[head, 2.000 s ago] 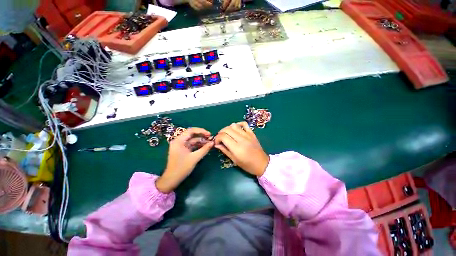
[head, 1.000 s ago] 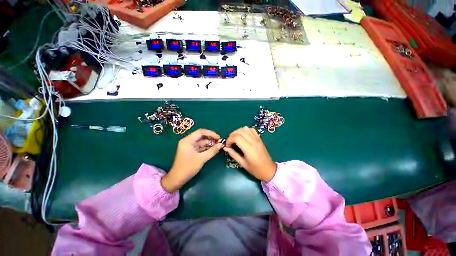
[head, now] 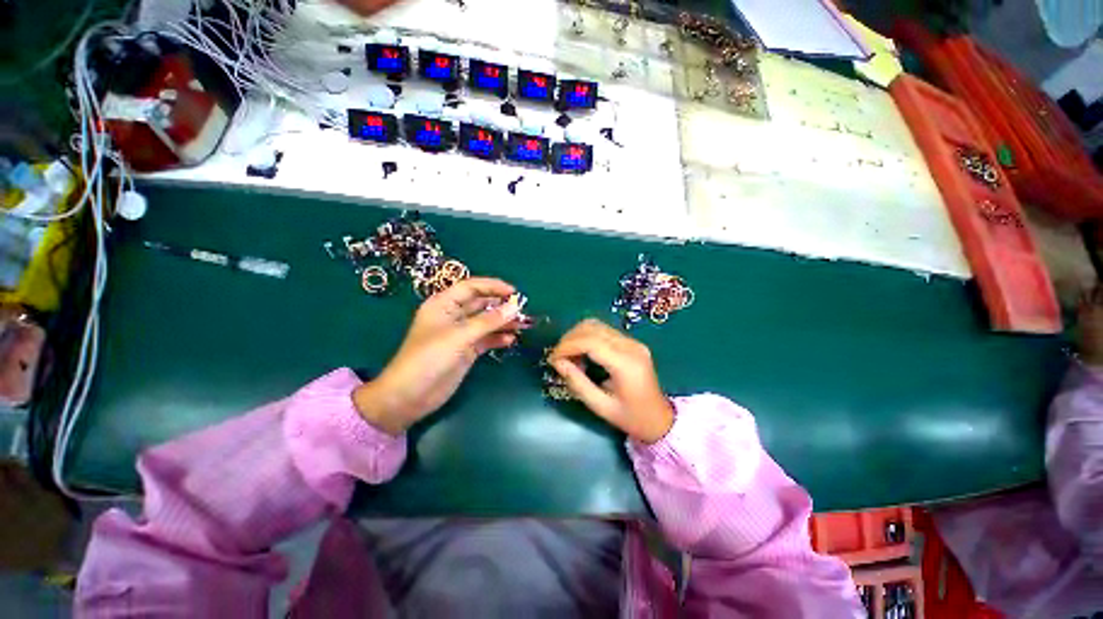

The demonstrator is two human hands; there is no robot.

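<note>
My left hand [head: 448, 345] holds a small part [head: 518, 311], probably a ring-shaped part, between thumb and fingers; its shape is blurred. My right hand [head: 613, 372] is low over the tiny gold fittings [head: 555, 385], thumb and index finger nearly together at the heap; whether a fitting is between them is too small to tell. The left pile of ring parts [head: 405, 254] lies loose just beyond my left hand. The more compact right pile [head: 651, 294] lies beyond my right hand.
A pen-like tool [head: 218, 259] lies flat at left. Display modules [head: 480, 140] stand in two rows on the white board [head: 605, 203]. White cables and a red unit [head: 163, 111] are at upper left. Orange-red trays [head: 986, 224] are at right. Another person's pink sleeve [head: 1076, 411] shows at the right edge.
My hands were together at the small part; now they are apart. The right hand has moved down to the gold fittings, and the left keeps the part. The view has shifted and tilted.
</note>
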